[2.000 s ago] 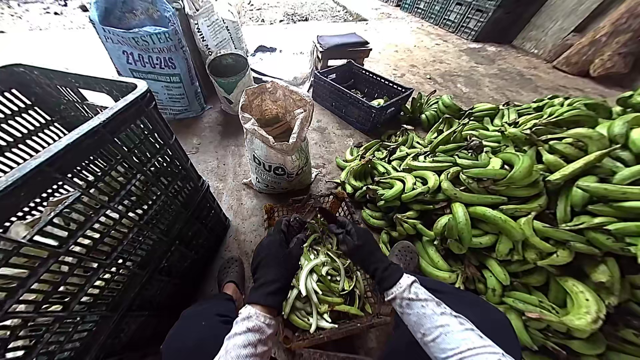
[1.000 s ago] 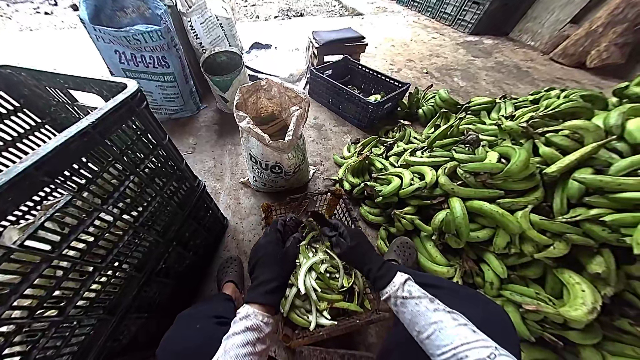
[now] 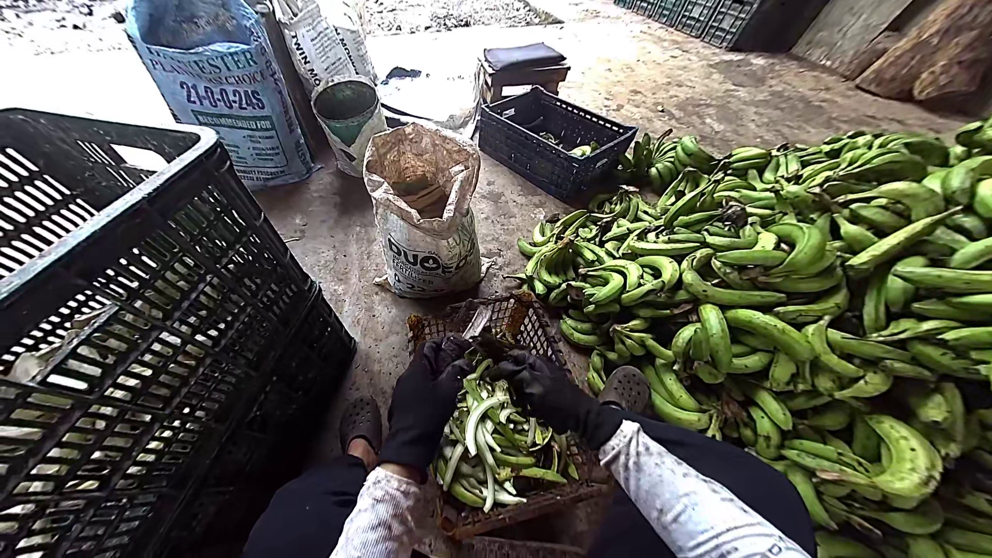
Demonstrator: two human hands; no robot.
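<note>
My left hand (image 3: 430, 395), in a dark glove, is closed over the far part of a worn plastic crate (image 3: 508, 519), with a short pale blade (image 3: 477, 322) jutting up beside its fingers. Across from it, my right hand (image 3: 546, 387), gloved too, has its fingers curled around something dark that I cannot make out. The hands nearly meet above green banana peels (image 3: 484, 442) with pale inner sides, which lie in the crate between my feet. Which hand has the blade is hard to tell.
Green bananas or plantains (image 3: 767, 325) are heaped at the right. Tall black crates (image 3: 170, 310) stand at the left. Beyond my hands are an open woven sack (image 3: 426, 248), a bucket (image 3: 349, 116), a dark crate (image 3: 558, 147), a small stool (image 3: 527, 74) and a blue sack (image 3: 225, 101).
The pale blade shows above my left hand now, where the earlier frames do not show it plainly. Both hands have stayed over the crate of peels.
</note>
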